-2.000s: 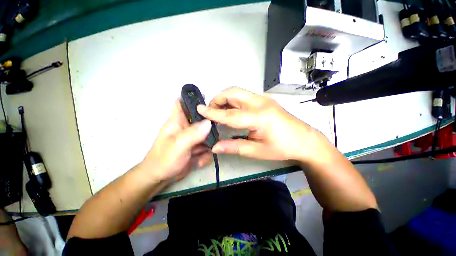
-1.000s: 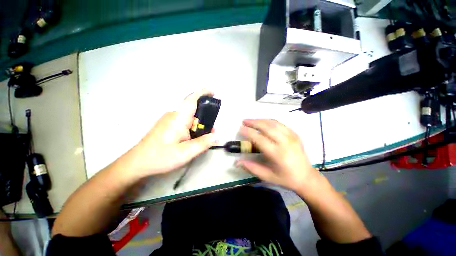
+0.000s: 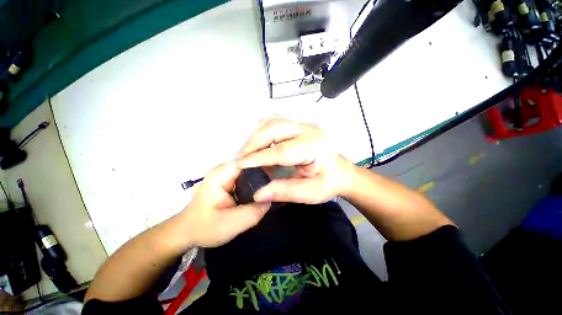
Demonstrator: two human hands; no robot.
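A black rounded unit (image 3: 252,183) is held between my two hands near the bench's front edge; fingers cover most of it. My left hand (image 3: 215,206) grips it from the left. My right hand (image 3: 302,163) closes over it from the right, thumb on its lower right side. A small plug on a thin lead (image 3: 192,183) sticks out to the left of my left hand. The long black electric screwdriver (image 3: 370,52) lies at the upper right, its thin bit pointing down-left.
The silver screw feeder (image 3: 296,58) stands at the back centre. Black units with pale labels (image 3: 508,58) lie at the far right, others (image 3: 49,246) at the left. A green conveyor (image 3: 117,43) runs behind. Red stools (image 3: 530,114) stand beyond the edge.
My right hand has come left onto the unit, and both hands now enclose it close to my body. The plug now shows on the left. The view has shifted, moving the feeder and screwdriver left and up.
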